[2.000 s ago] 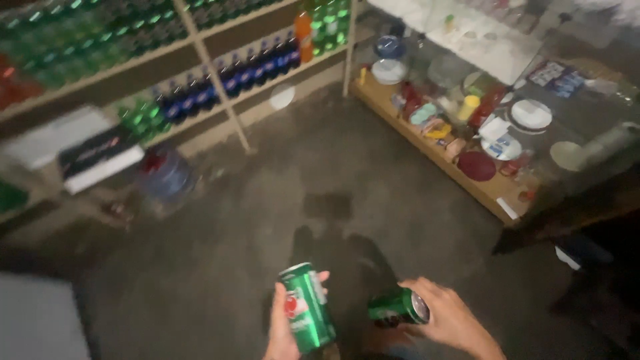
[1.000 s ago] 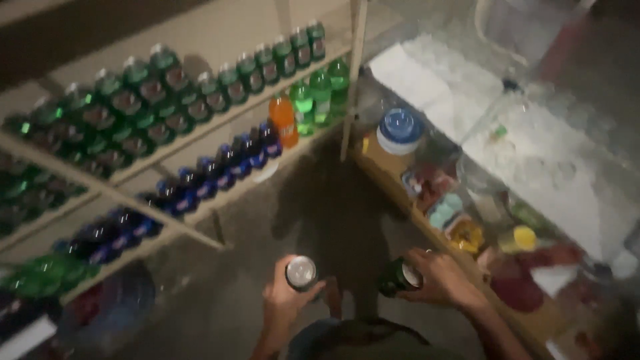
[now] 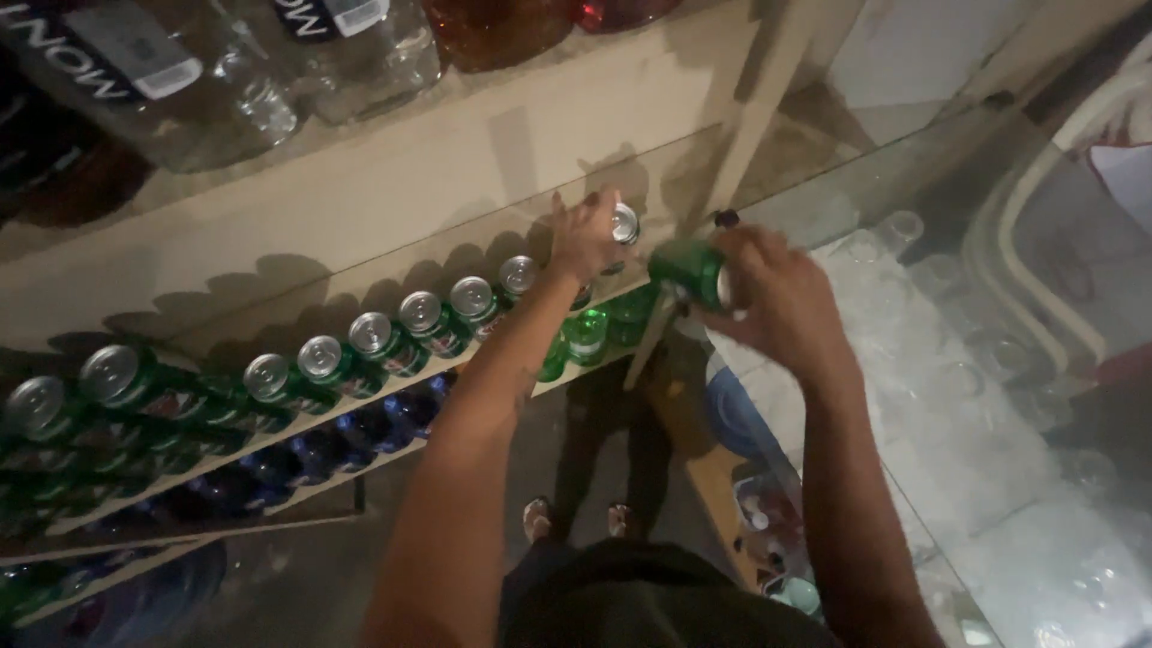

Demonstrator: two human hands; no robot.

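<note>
A green drink can (image 3: 624,225) stands at the right end of the can row on the wooden shelf, with my left hand (image 3: 587,236) closed around its left side. Whether the can rests fully on the board is hidden. Tilted on its side, a second green can (image 3: 688,273) is in my right hand (image 3: 769,292), to the right of the first and near the shelf's upright post. Several green cans (image 3: 421,313) with silver tops stand upright in a line to the left of my left hand.
Large glass bottles (image 3: 360,63) stand on the shelf above. Blue-capped dark bottles (image 3: 342,441) and green bottles (image 3: 587,333) fill the shelf below. A wooden post (image 3: 756,117) rises by my right hand. On the right, a glass-topped case (image 3: 954,432) holds clear glasses.
Both hands, each with a can, have moved from over the floor up to the shelf with the green cans. The view has swung closer to the shelves.
</note>
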